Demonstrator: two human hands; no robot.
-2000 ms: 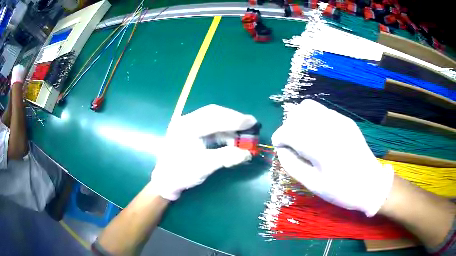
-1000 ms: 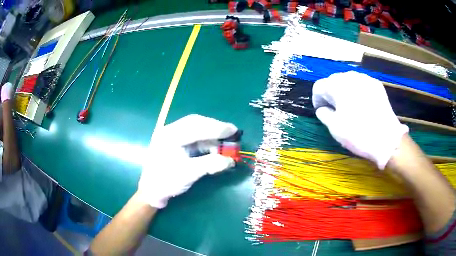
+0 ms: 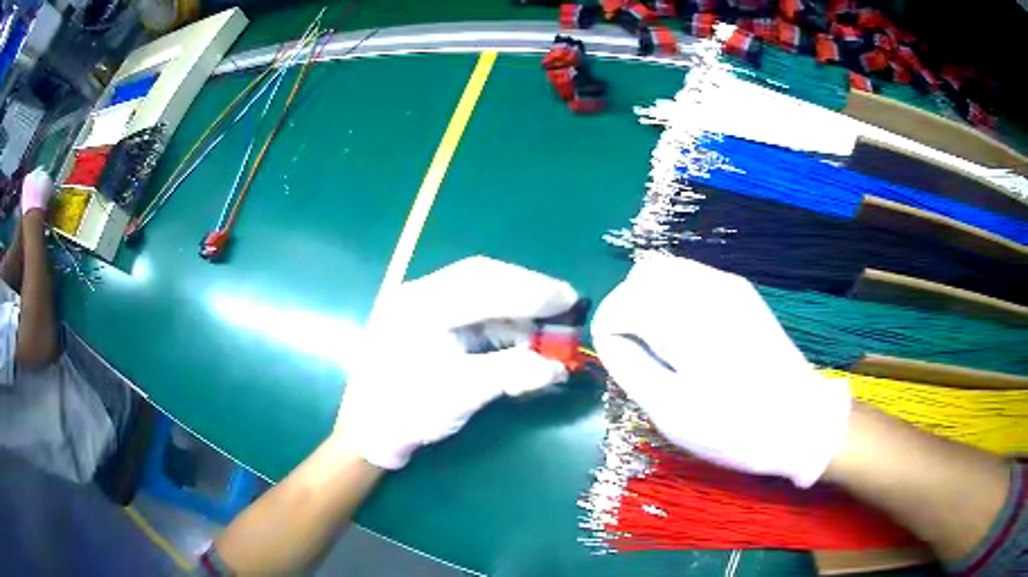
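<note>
My left hand [image 3: 434,361], in a white glove, holds a red-and-black connector housing [image 3: 556,346] between thumb and fingers over the green table. A yellow wire runs from the connector's right side towards my right hand. My right hand [image 3: 721,366], also gloved, is right beside the connector with its fingertips pinched together. What those fingertips hold is hidden. My right hand covers parts of the green wires [image 3: 829,327], yellow wires [image 3: 947,411] and red wires [image 3: 721,507].
Black wires [image 3: 778,242], blue wires [image 3: 778,175] and white wires [image 3: 778,113] lie behind, with cardboard dividers [image 3: 919,214]. Loose connectors [image 3: 857,45] are piled at the far edge. A wired connector [image 3: 214,242] and a cream wire tray [image 3: 180,85] are at left, near another person's gloved hand [image 3: 37,191].
My right hand has moved from above the black wires down and left to the connector. My left hand still holds the connector. The whole view has shifted slightly.
</note>
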